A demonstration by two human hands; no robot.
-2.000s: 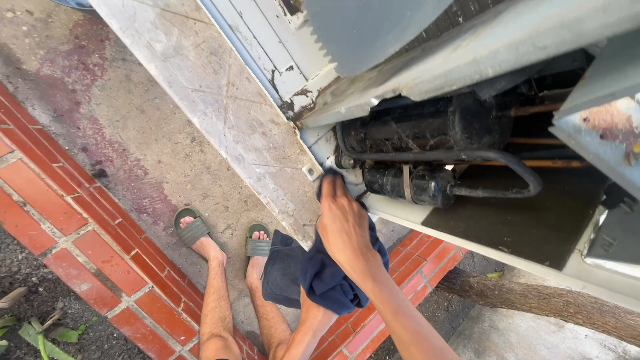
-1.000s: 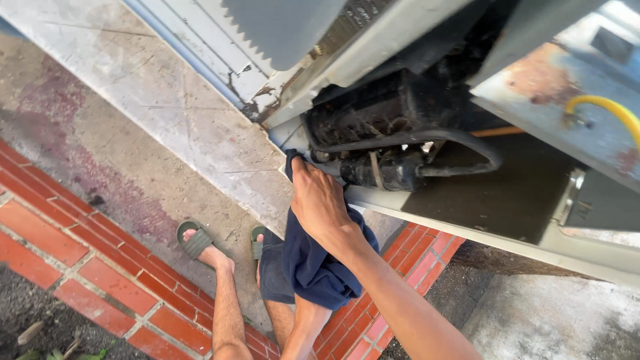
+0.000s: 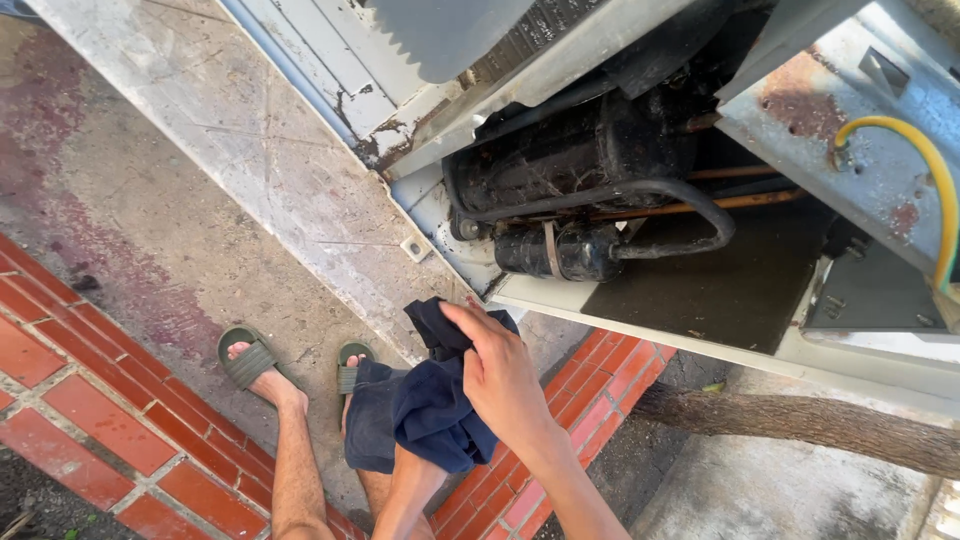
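Note:
My right hand (image 3: 499, 375) grips one end of a dark navy cloth (image 3: 442, 405), just off the lower corner of an opened air conditioner's outdoor unit. Bunched cloth covers my left hand (image 3: 420, 469), whose fingers are hidden within it. Inside the casing lie a black compressor (image 3: 555, 161) and a smaller black accumulator (image 3: 555, 251) strapped by a metal band, joined by a bent dark pipe (image 3: 675, 187). The unit's pale base edge (image 3: 637, 322) runs just right of my right hand.
A dusty pale ledge (image 3: 277, 150) with a small bracket (image 3: 415, 247) borders the unit. A yellow-green wire (image 3: 930, 157) loops from a rusted metal panel (image 3: 802, 105). Red brick edging (image 3: 112, 412), a tree trunk (image 3: 810, 431) and my feet in green sandals (image 3: 251, 360) are below.
My right hand, with the cloth, has drawn back from the unit's inner corner by the accumulator to just outside the casing. The bolt at that corner is now uncovered.

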